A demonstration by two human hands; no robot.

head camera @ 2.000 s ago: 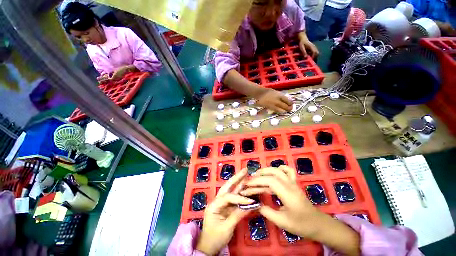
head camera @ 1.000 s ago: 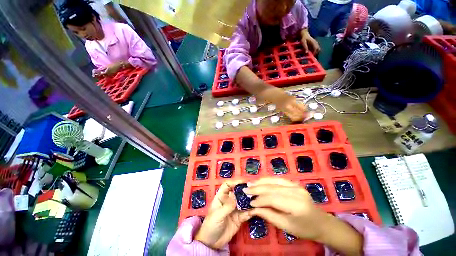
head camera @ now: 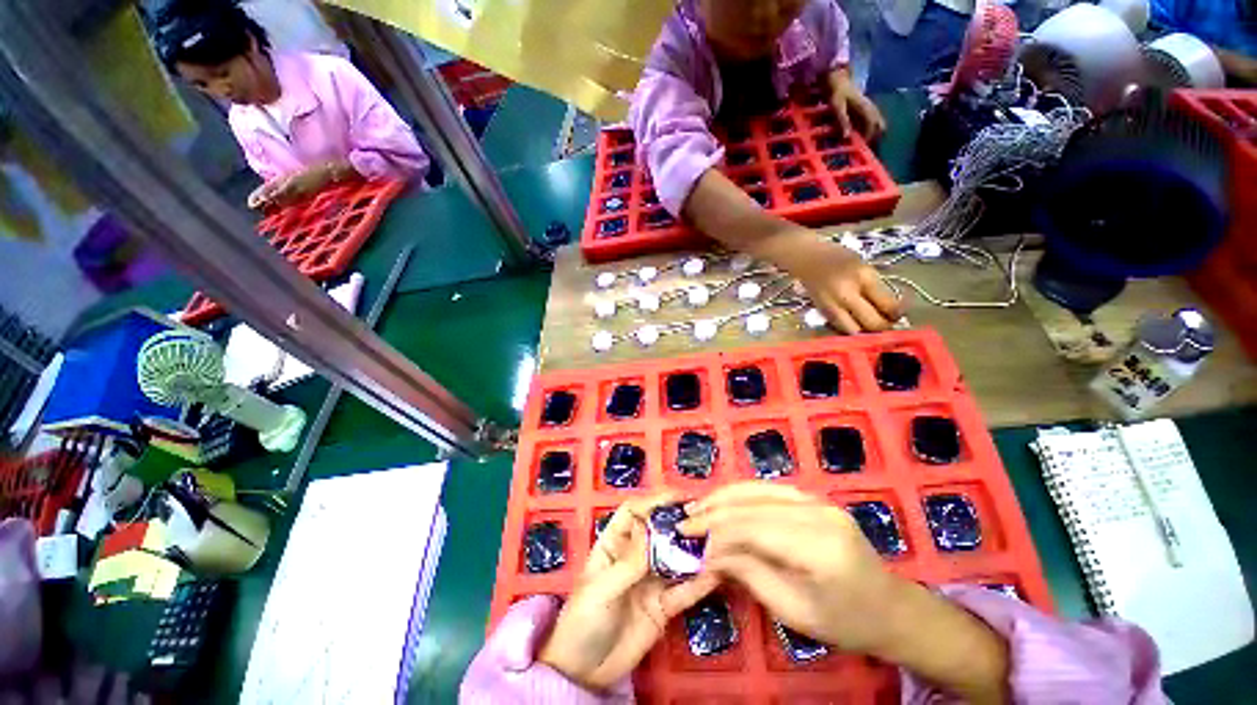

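A dark, glossy rounded-square watch head (head camera: 674, 541) is held over the tray, its face up with a bright white reflection on its lower part. My left hand (head camera: 615, 585) grips it from the left side. My right hand (head camera: 793, 558) has its fingers on its right edge. The red compartment tray (head camera: 982, 475) lies below both hands. Its square pockets hold similar dark watch heads with shiny film, such as one at the upper right (head camera: 899, 371). My hands cover some middle pockets.
Beyond the tray, white charging discs (head camera: 704, 329) lie on a brown board. A person's hand (head camera: 855, 292) reaches there. A spiral notebook (head camera: 1155, 537) with a pen, a bottle (head camera: 1158, 361) and a dark fan (head camera: 1133, 207) are right. Paper (head camera: 352, 585) and a metal post (head camera: 297, 310) are left.
The watch head has turned from nearly edge-on to face up, and the white reflection now shows on it. The other person's hand has moved right across the discs.
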